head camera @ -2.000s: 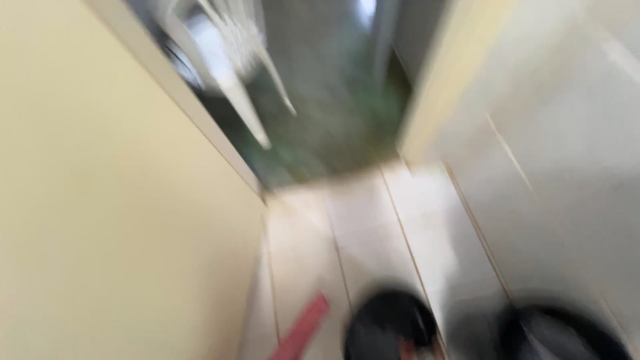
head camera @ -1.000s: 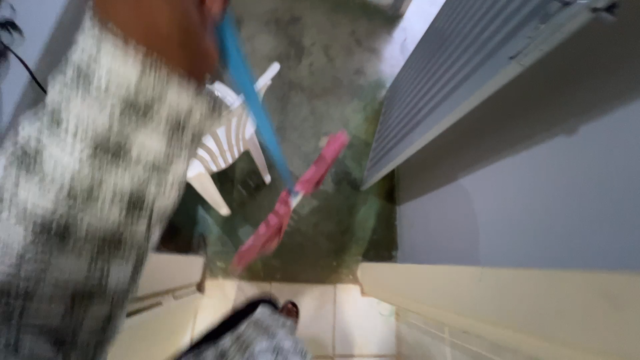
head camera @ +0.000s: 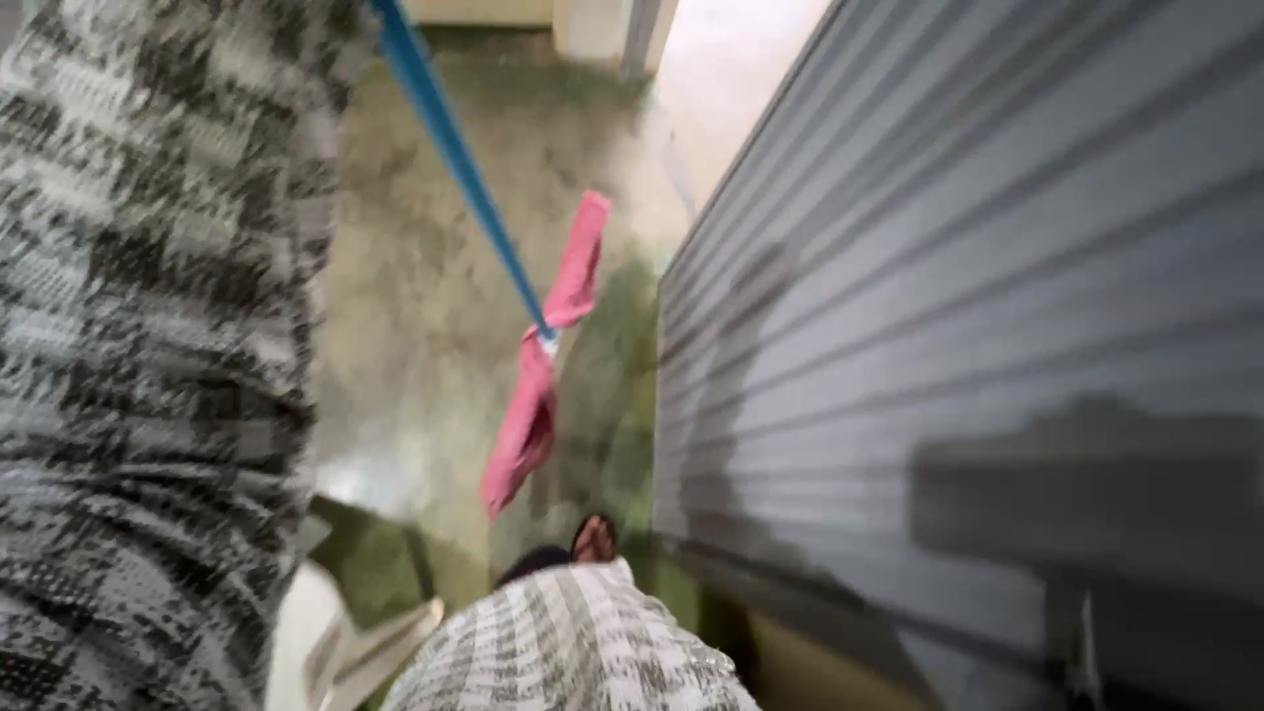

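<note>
A blue pole [head camera: 459, 168] slants down from the top left. Its lower end meets a floor squeegee or mop head wrapped in pink cloth [head camera: 528, 425], which lies low over the stained concrete floor. A patterned sleeve [head camera: 158, 355] fills the left side, and the pole's upper part passes out of the frame beside it. Neither of my hands shows, so what grips the pole is hidden. My foot in a dark sandal [head camera: 595, 539] is just below the pink cloth, in front of patterned clothing.
A grey ribbed metal door [head camera: 889, 326] takes up the right side, close to my foot. Part of a white plastic chair [head camera: 336, 642] stands at the bottom left. Beyond the floor, a pale doorway or wall edge [head camera: 592, 30] is at the top.
The view has moved forward from the tiled threshold onto the concrete. The hand seen on the blue pole a second ago is out of view. The white chair, ahead before, is now at bottom left.
</note>
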